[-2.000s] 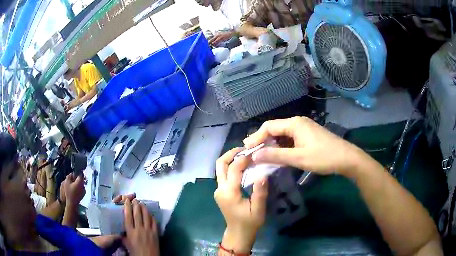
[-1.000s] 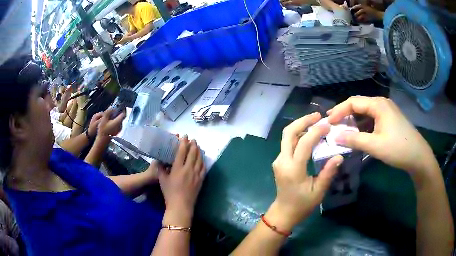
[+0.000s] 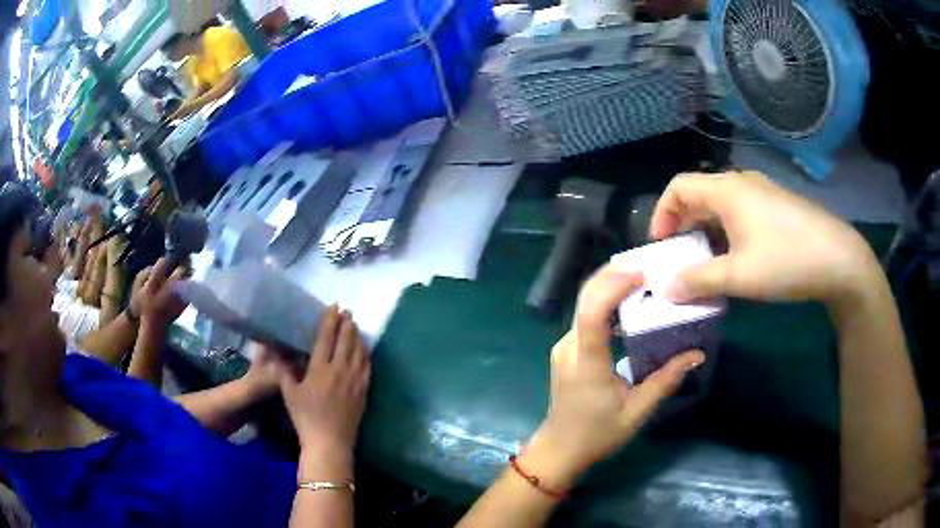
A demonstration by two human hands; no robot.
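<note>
A pale grey-white retail carton (image 3: pixel 675 335) stands end-up in front of me, its white end facing the camera. My left hand (image 3: pixel 608 356) grips its near left side, fingers at the top edge and thumb on the printed side. My right hand (image 3: pixel 758 242) is over the far right of the top, with its thumb on the white end flap (image 3: pixel 665 263). Some of its fingers are hidden behind the carton. A dark grey handheld fan (image 3: pixel 572 237) lies on the green mat just beyond the carton.
Erected cartons (image 3: pixel 387 196) lie on white paper (image 3: pixel 464 206) at centre left. A blue bin (image 3: pixel 340 93), a stack of flat cartons (image 3: pixel 608 93) and a light blue desk fan (image 3: pixel 789 77) stand behind. At left, a person in blue holds an open carton (image 3: pixel 268 299).
The view has swung right, then partly back. The carton's white end now lies flatter and shows more clearly under my hands. The grey handheld fan has come into clear view. The neighbour's carton is tilted.
</note>
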